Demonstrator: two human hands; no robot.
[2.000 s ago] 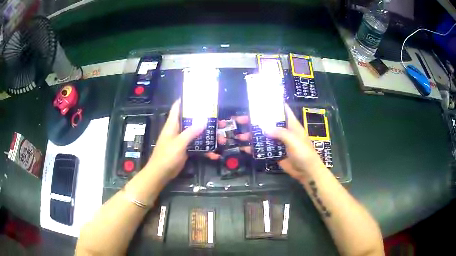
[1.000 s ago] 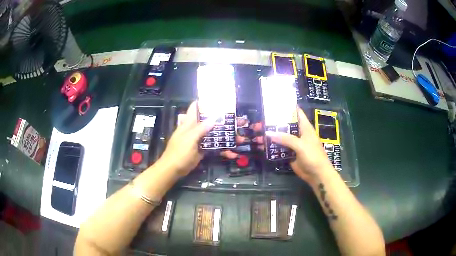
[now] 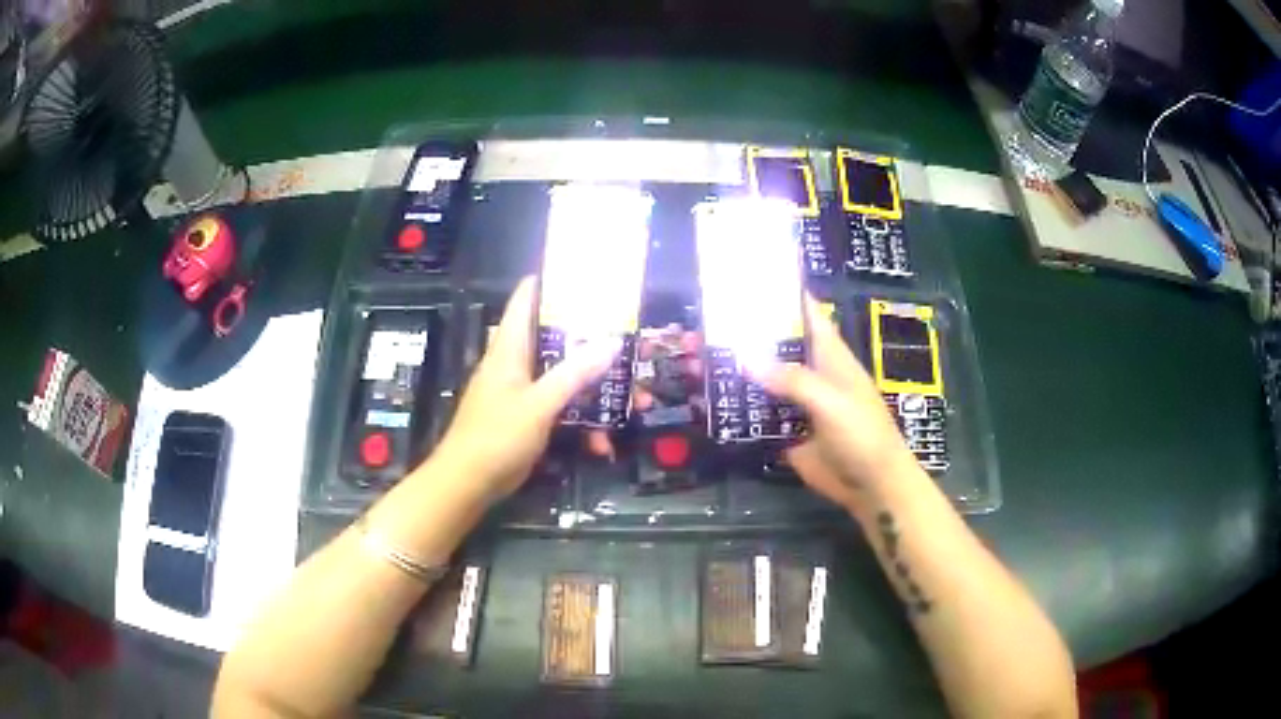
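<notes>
My left hand (image 3: 513,393) holds a keypad phone (image 3: 592,302) upright, its screen glaring white and its number keys below, my thumb on the keys. My right hand (image 3: 840,407) holds a second keypad phone (image 3: 753,316) beside it, also with a glaring white screen. Both are above a clear plastic phone tray (image 3: 527,513). In the tray lie yellow-framed phones (image 3: 903,348) at the right, with dark screens, and phones back-up with red round spots (image 3: 389,393) at the left. Another back-up phone (image 3: 667,452) shows between my hands.
Several phone batteries (image 3: 579,628) lie at the near edge. At left are a smartphone (image 3: 186,509) on white paper (image 3: 267,421), a red-white carton (image 3: 80,410), a red figure (image 3: 200,259) and a fan (image 3: 96,129). At right are a bottle (image 3: 1063,91) and a blue mouse (image 3: 1190,235).
Both hands still hold the two phones. The scene shifts slightly in the picture as the camera moves; the left phone and the right phone tilt a little differently.
</notes>
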